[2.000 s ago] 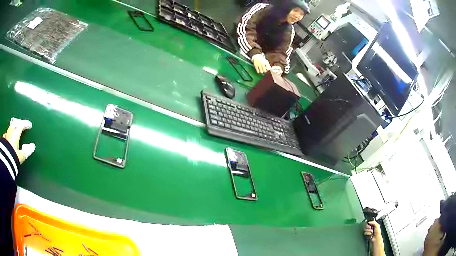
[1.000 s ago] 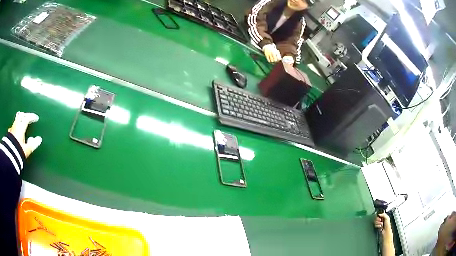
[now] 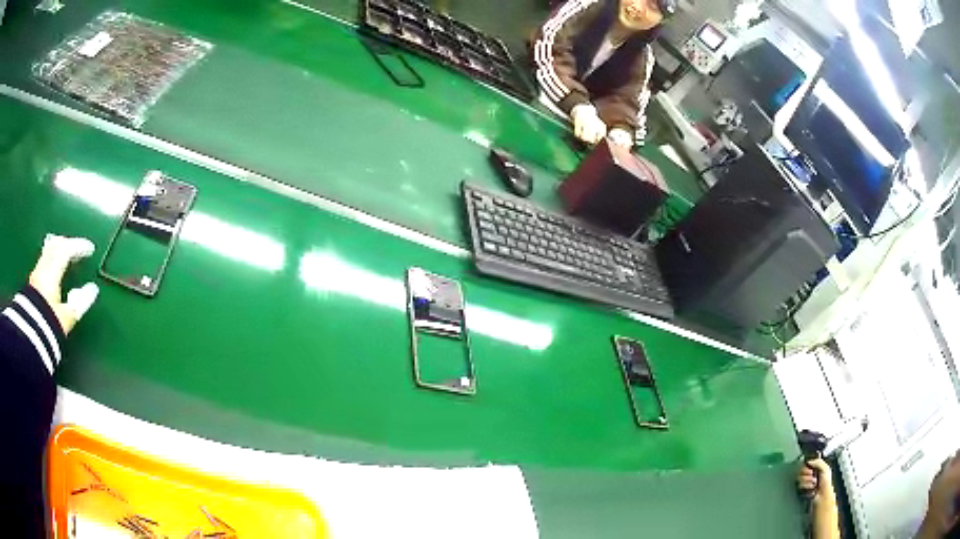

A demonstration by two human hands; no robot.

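My left hand (image 3: 65, 282), with white coverings on the fingertips, is at the left edge over the green belt, thumb and fingers apart, holding nothing. A black phone mid-frame (image 3: 158, 218) lies just right of it, not touched. A second mid-frame (image 3: 438, 320) lies at the middle and a third (image 3: 639, 381) farther right. An orange-yellow tray (image 3: 226, 502) with thin copper-coloured strips (image 3: 137, 523) sits on a white sheet (image 3: 421, 495) at the near left. My right hand is not in view.
A keyboard (image 3: 568, 247), mouse (image 3: 512, 172), dark red box (image 3: 614, 186) and black tower (image 3: 737, 247) stand beyond the pale rail. A clear pack (image 3: 121, 68) and black blister tray (image 3: 447, 40) lie far off. A person sits opposite; another's hand holds a scanner (image 3: 811, 442) at right.
The three mid-frames have moved left along the belt, the first now close to my left hand. My left hand keeps its open shape. The view has shifted slightly.
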